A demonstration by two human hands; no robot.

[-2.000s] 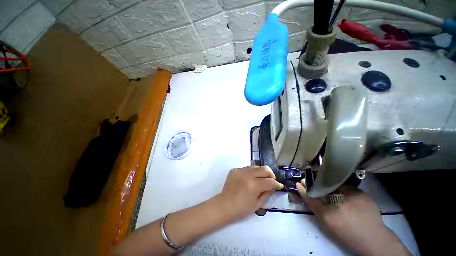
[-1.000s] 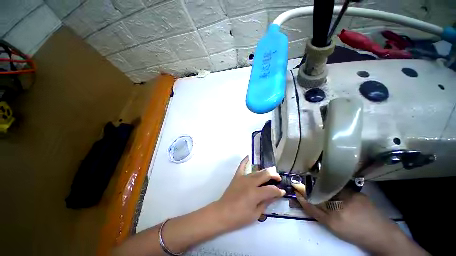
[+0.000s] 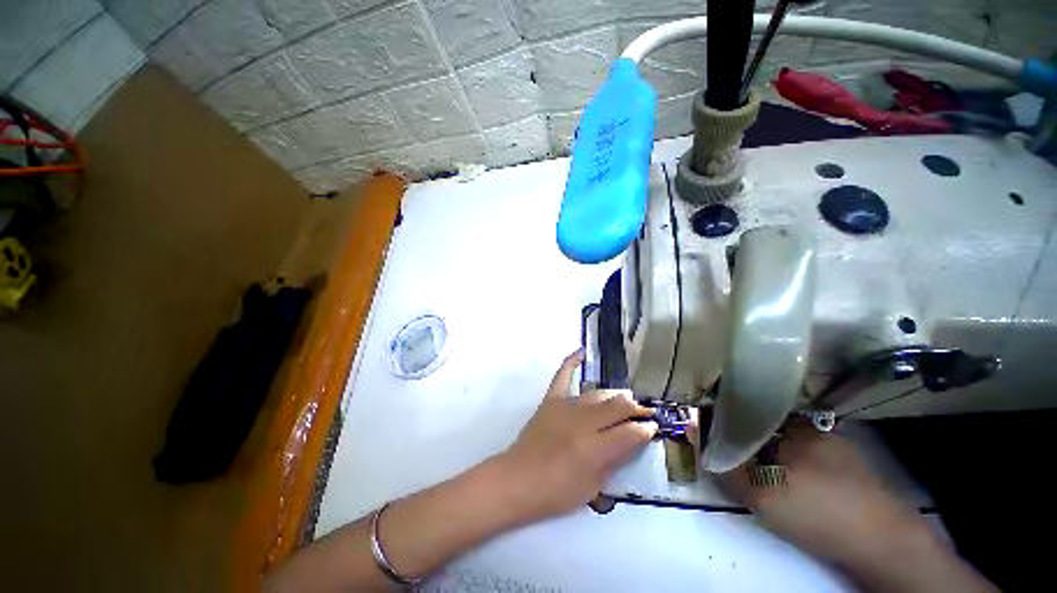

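The dark narrow strip runs from behind the machine head down to the presser foot. My left hand lies on the table left of the foot, its fingertips pressed together on the strip's end at the foot. My right hand is right of the foot, partly behind the pale guard; its fingertips are hidden, so its hold cannot be told. The large black cloth lies right of my right hand, under the machine arm. A brass-coloured piece shows in front of the foot.
The white machine head fills the right, with a blue lamp hanging at its left. The white table has an orange-taped left edge. A dark bundle lies on the cardboard. Red handles lie behind the head.
My right hand's fingertips have moved right, away from the foot and behind the guard, uncovering the brass-coloured piece. My left hand stays beside the foot. The view has shifted slightly.
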